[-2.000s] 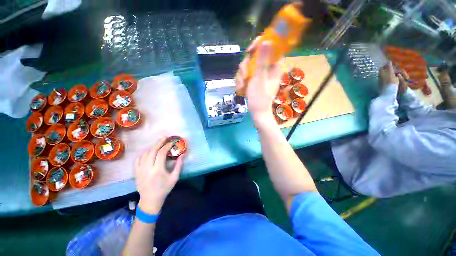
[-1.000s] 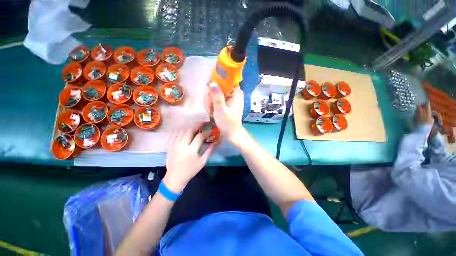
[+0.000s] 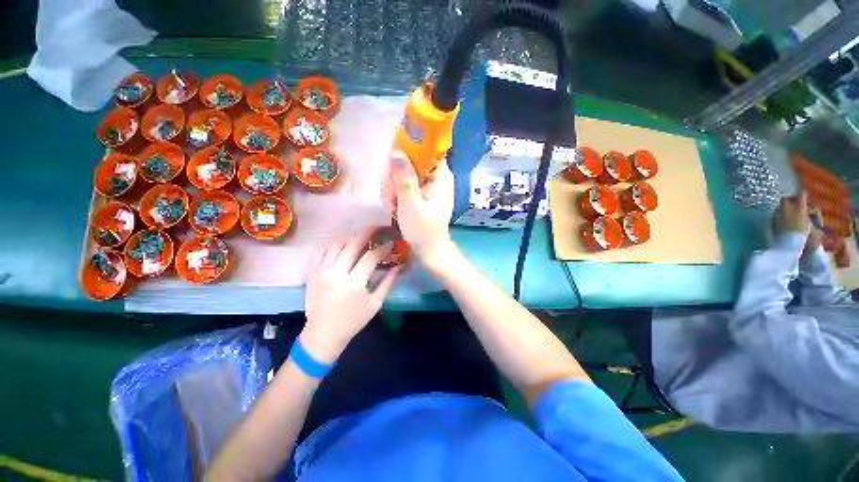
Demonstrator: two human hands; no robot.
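My left hand (image 3: 343,287), with a blue wrist strap (image 3: 312,358), holds a small orange round housing (image 3: 396,252) at the front edge of the white foam sheet (image 3: 358,141). My right hand (image 3: 422,202) grips the orange electric screwdriver (image 3: 429,132) upright above that housing. The driver's tip is hidden by the hand, so I cannot tell if it touches. A thick black coiled cable (image 3: 459,58) loops up from its top. Many orange housings (image 3: 213,168) with circuit board assemblies inside stand in rows at left.
A blue-sided screw feeder (image 3: 502,181) stands right of the driver. Several orange housings (image 3: 600,200) are on a cardboard sheet (image 3: 678,216) at right. Clear blister trays (image 3: 348,42) lie at the back. A white foam bag (image 3: 80,47) is far left, a blue plastic-lined bin (image 3: 151,405) below. A person in grey (image 3: 782,329) sits at right.
Since the earliest frame, my right hand has brought the screwdriver from the upper right to above the held housing. Over the last second, both hands have stayed nearly in place while the view shifted slightly.
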